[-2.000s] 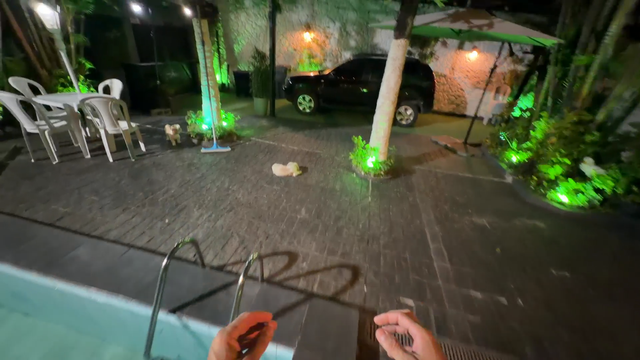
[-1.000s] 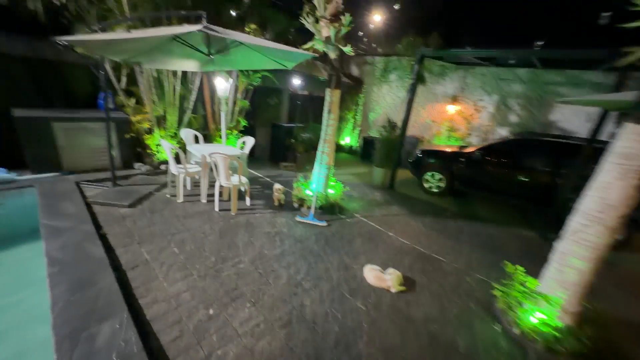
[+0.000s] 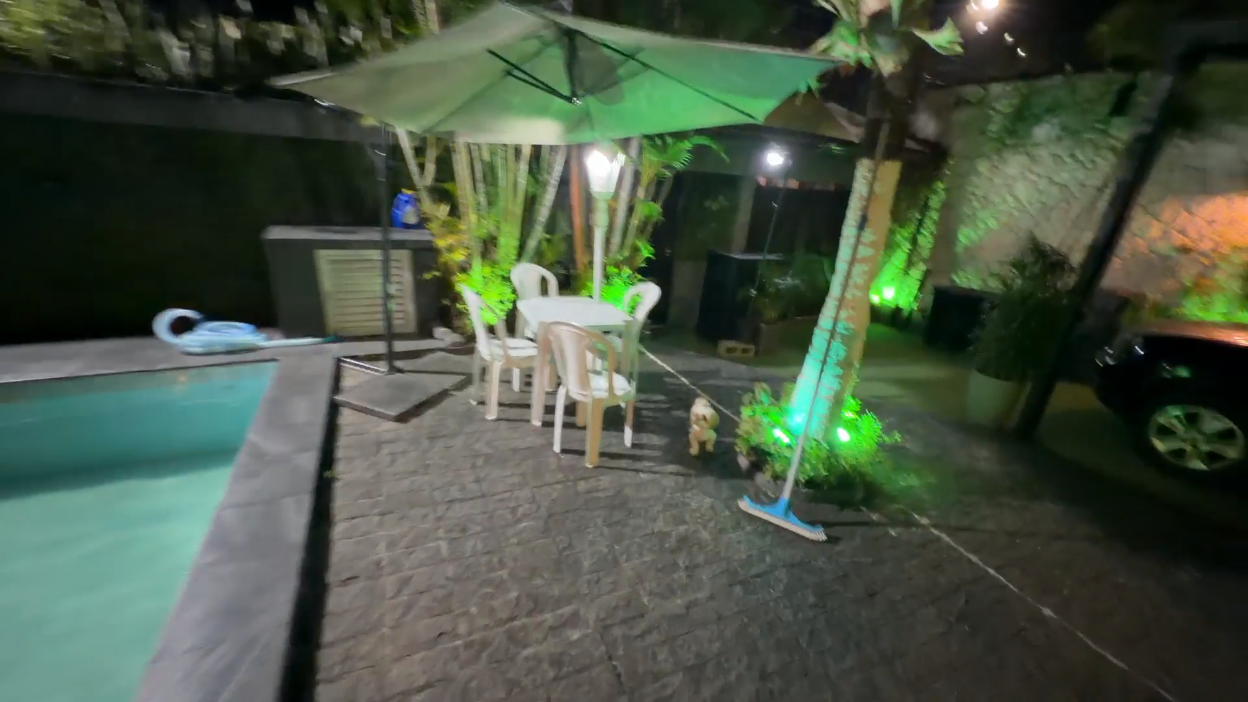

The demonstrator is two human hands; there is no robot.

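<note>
Neither of my hands is in the head view. A blue pool brush [image 3: 783, 518] rests on the paving, its long pole leaning up against a lit palm trunk [image 3: 846, 302]. Just left of the plants at that trunk a small light-coloured dog [image 3: 702, 426] is on the paving. White plastic chairs [image 3: 588, 366] surround a white table [image 3: 573, 313] under a large patio umbrella [image 3: 575, 83]. A coiled pale blue pool hose [image 3: 216, 334] lies on the far pool edge.
The swimming pool [image 3: 117, 546] is at left, bordered by a dark stone edge [image 3: 229, 526]. The umbrella's base slab [image 3: 405, 392] sits near the pool corner. A thin pale line [image 3: 1043, 609] crosses the paving at right, and a dark car [image 3: 1185, 400] stands at the right edge.
The view has swung far to the left. Both hands, seen low in the oldest frame, are out of sight. The pale dog lying on the paving in both earlier frames is also out of view.
</note>
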